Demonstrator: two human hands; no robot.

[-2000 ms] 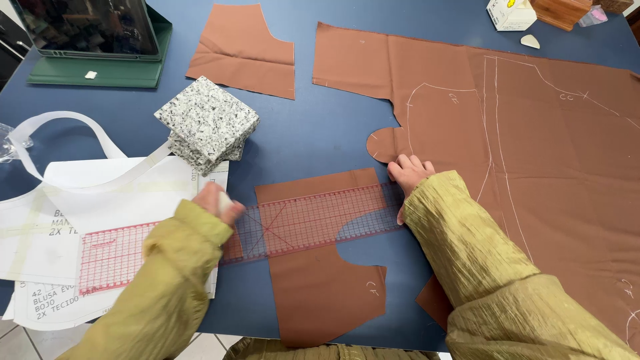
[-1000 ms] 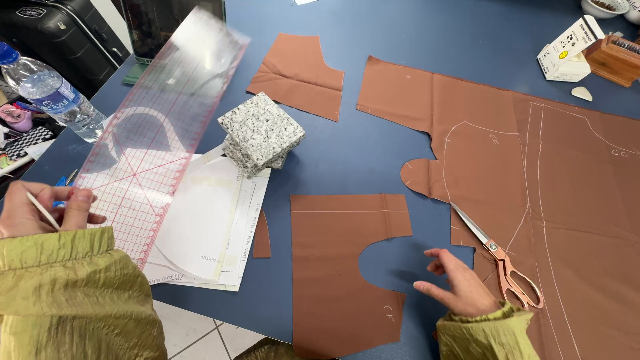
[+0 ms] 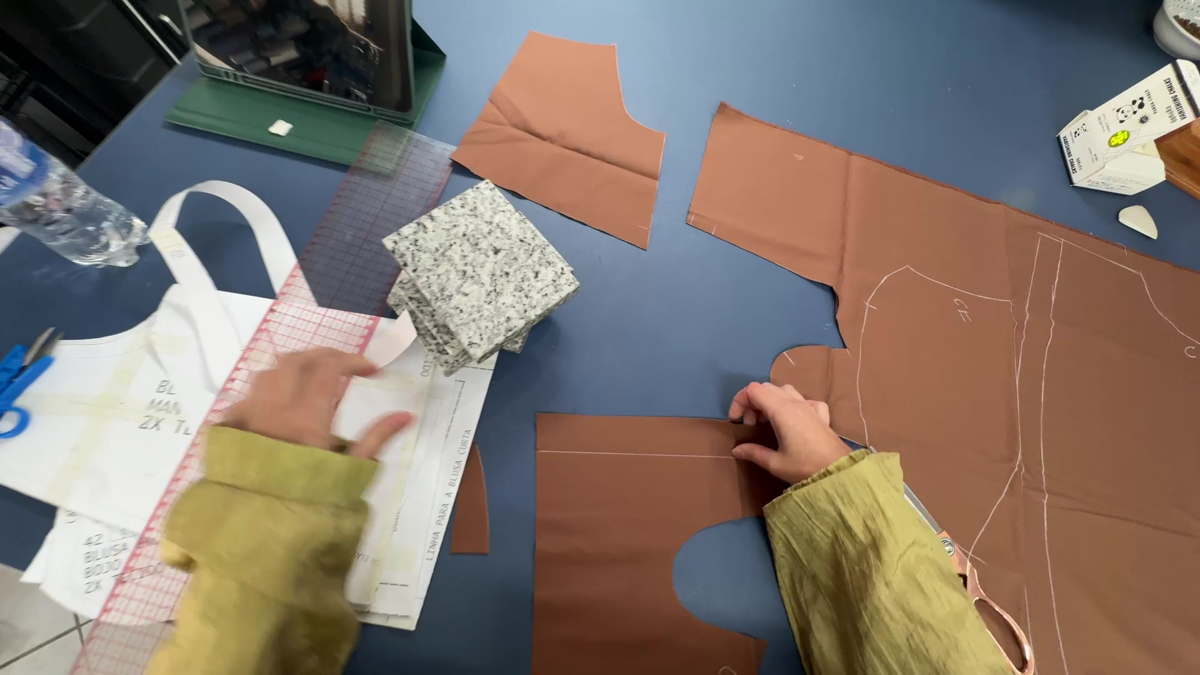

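My left hand (image 3: pixel 305 398), slightly blurred, rests over the clear ruler with a pink grid (image 3: pixel 272 352), which lies slanted across the white paper patterns (image 3: pixel 459 412). Its thumb is apart from the fingers. My right hand (image 3: pixel 787 431) has fingertips at the top right corner of a brown fabric piece (image 3: pixel 619 525) with a chalk line near its upper edge; whether it pinches the cloth is unclear. Partly under the right sleeve, fabric scissors (image 3: pixel 998 614) lie on the large chalk-marked brown fabric (image 3: pixel 937 375). Another brown piece (image 3: pixel 572 131) lies farther back.
Stacked speckled stone tiles (image 3: pixel 483 272) sit on the patterns' edge. A tablet (image 3: pixel 309 47) in a green case stands at the back left. A water bottle (image 3: pixel 66 202) and blue scissors (image 3: pixel 19 384) are at left. A small carton (image 3: pixel 1125 131) and a chalk piece (image 3: pixel 1137 221) are at right.
The ruler, held up by my left hand a second ago, now lies on the patterns. My right hand has moved from beside the fabric piece's curved cutout to its top right corner.
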